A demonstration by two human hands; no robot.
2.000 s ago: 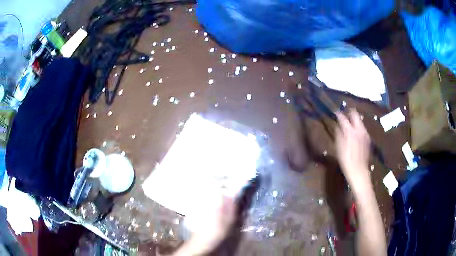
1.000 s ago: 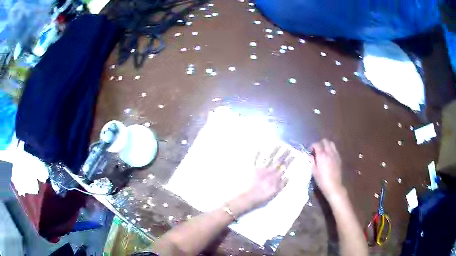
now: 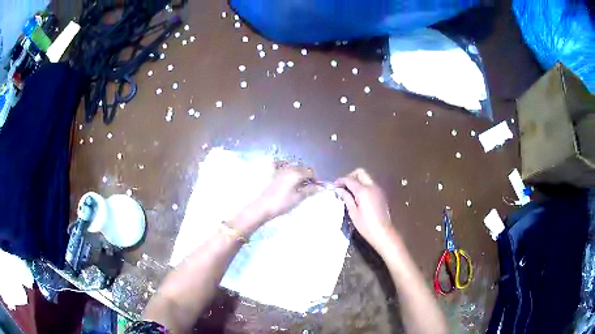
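A folded bright white garment (image 3: 280, 261) lies on the brown table in front of me, overexposed, with shiny clear film at its edges. My left hand (image 3: 287, 189) is over its upper part, fingertips pinched at the top right edge. My right hand (image 3: 362, 196) is beside it at the same edge, thumb and fingers pinched. Both hands hold the edge of the clear film or cloth between them; glare hides which.
Scissors (image 3: 450, 261) lie right. A spray gun with a white cup (image 3: 124, 220) is left. Navy garments (image 3: 32, 163) lie at both ends. Black hangers (image 3: 124, 52), a blue bag (image 3: 352, 19), a polybag with white cloth (image 3: 437, 72) and a carton (image 3: 554, 130) are farther back.
Two seconds ago my right hand was out by the scissors, which now lie on the table. My left hand has gone from flat on the garment to pinching at its edge, beside my right hand.
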